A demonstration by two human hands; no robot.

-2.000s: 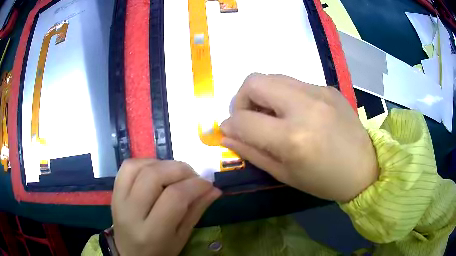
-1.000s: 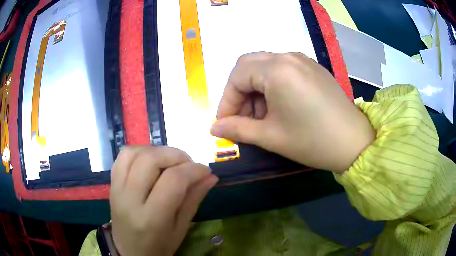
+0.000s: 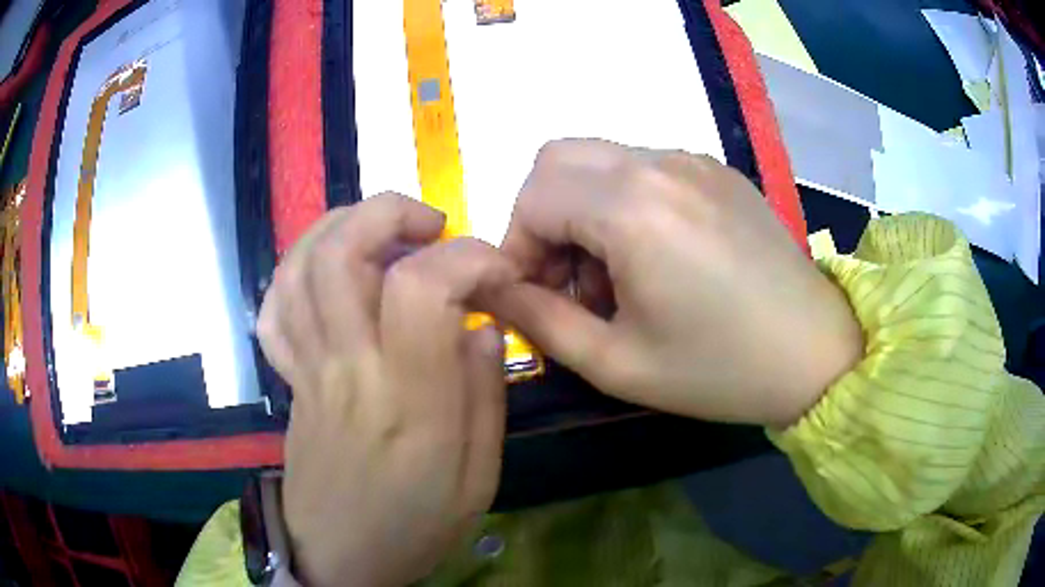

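The right-hand display panel (image 3: 607,92) lies white side up in the red foam tray (image 3: 298,126). An orange flex cable (image 3: 435,149) runs down it, and its lower end passes under my fingers. A pale connector (image 3: 524,367) shows just below them at the panel's lower edge. My left hand (image 3: 390,355) lies over the panel's lower left part, fingers bent at the cable. My right hand (image 3: 676,275) is beside it, thumb and index pinched together, touching or nearly touching the left fingertips. Whether either hand holds something small is hidden.
A second display panel (image 3: 160,218) with its own flex cable (image 3: 86,218) lies in the left recess. Spare flex cables (image 3: 14,287) lie at the far left. White adhesive sheets (image 3: 819,126) and scrap liner (image 3: 974,80) lie at the right on the green mat (image 3: 888,57).
My left hand has moved up and right from the panel's lower edge onto the cable's lower end, meeting the right hand. My right hand is still pinched near the same place.
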